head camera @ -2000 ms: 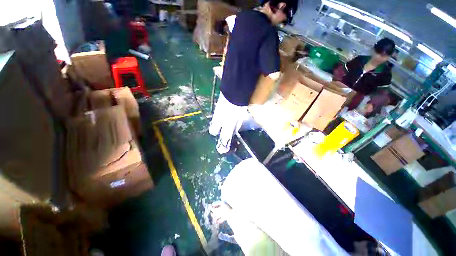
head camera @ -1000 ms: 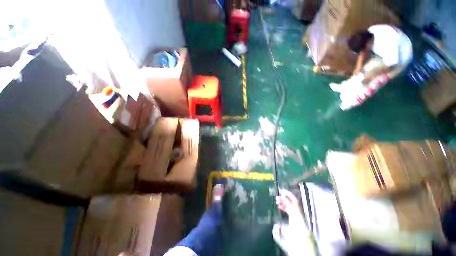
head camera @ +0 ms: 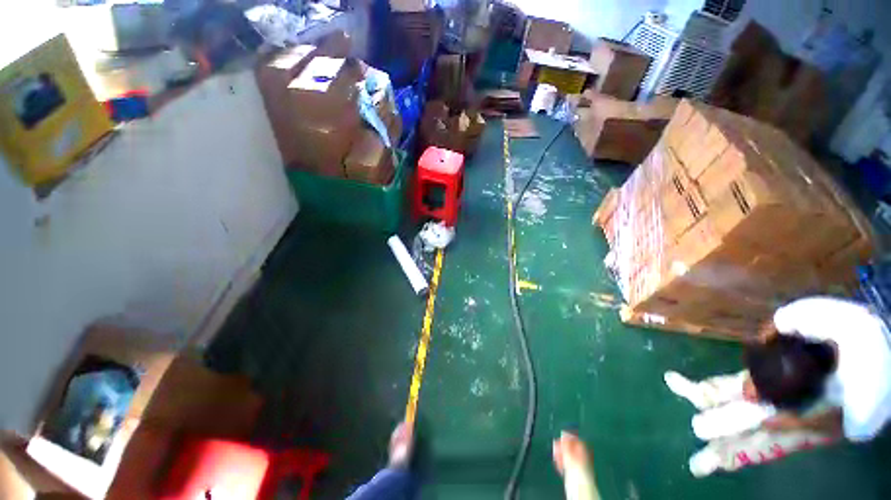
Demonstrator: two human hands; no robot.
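My right hand shows blurred at the bottom centre-right, above the green floor, with a pale forearm behind it. No object shows in it, but the finger shape is unclear. My left hand is not in view. A blue-clad limb ending in a pinkish, blurred tip, apparently my leg and foot, shows at the bottom, left of centre. A dark cable runs along the floor between them. No carton or pen shows in a hand.
Yellow-black tape marks the floor. A red stool stands by a green crate. A white roll lies nearby. At right are wrapped cartons and a crouching person. An open carton sits lower left.
The view has swung left from the worktables and moved forward up the aisle. The stacked cartons and crouching person are now nearer on the right. My right hand sits lower in view.
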